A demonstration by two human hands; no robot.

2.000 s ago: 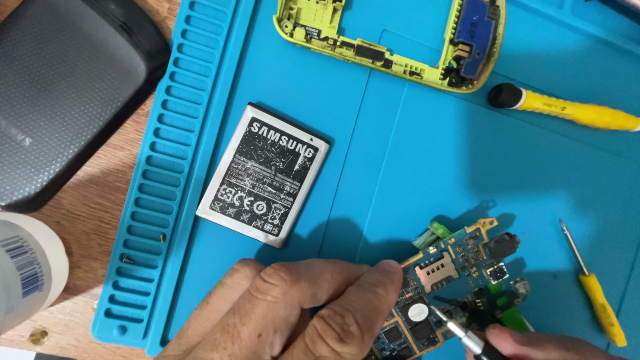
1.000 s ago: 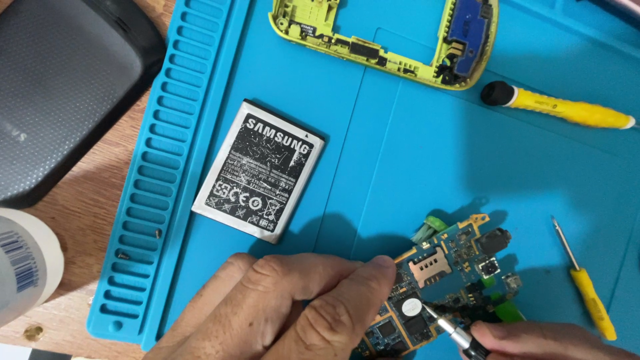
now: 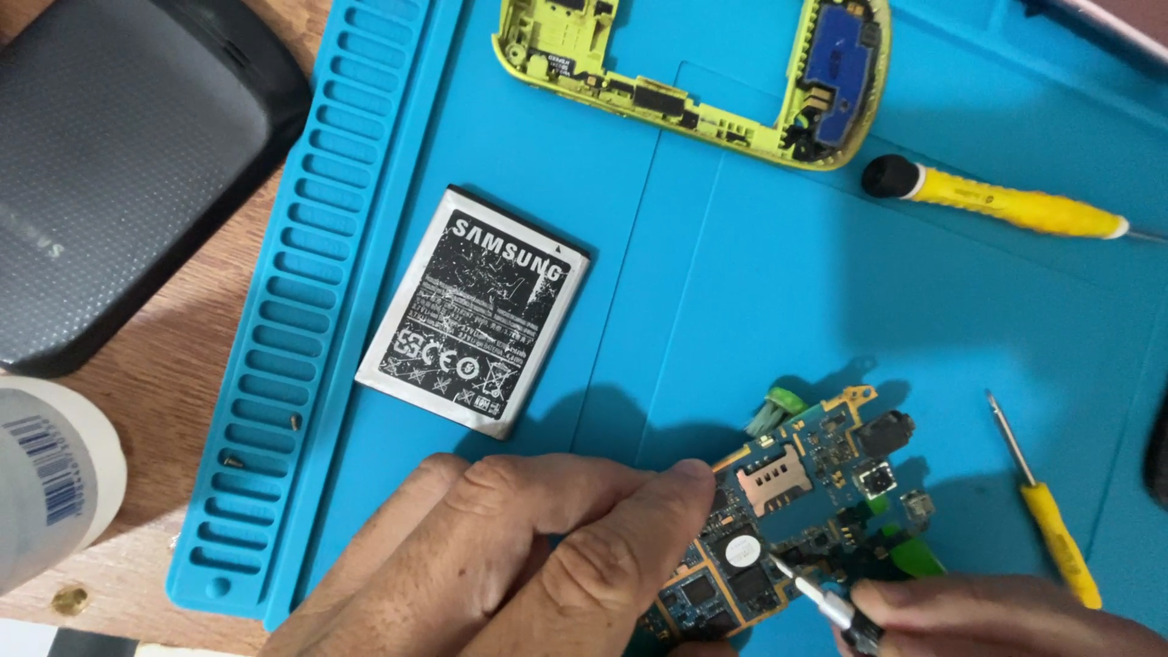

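Note:
My left hand [image 3: 538, 557] grips the left part of a blue phone circuit board [image 3: 794, 520], its thumb and forefinger at the board's upper left edge. In my right hand [image 3: 995, 616] is a slim tool with a pale metal shaft [image 3: 826, 602]; its tip is at the board beside a round white sticker [image 3: 743, 550]. I cannot tell whether the tip touches. Green bristles of a brush [image 3: 780, 409] show behind the board, with a green part [image 3: 915, 557] at its lower right. A Samsung battery [image 3: 474, 315] lies left of the board.
A lime-green phone frame [image 3: 684, 105] lies at the top. Yellow screwdrivers rest at upper right [image 3: 1022, 201] and right [image 3: 1049, 529]. Small screws [image 3: 294, 422] sit in slots of the blue mat [image 3: 228, 511]. A dark phone cover [image 3: 137, 173] and a white container [image 3: 55, 484] stand at left.
The board has turned or shifted slightly under my hands. The tool's tip stays close to the round sticker.

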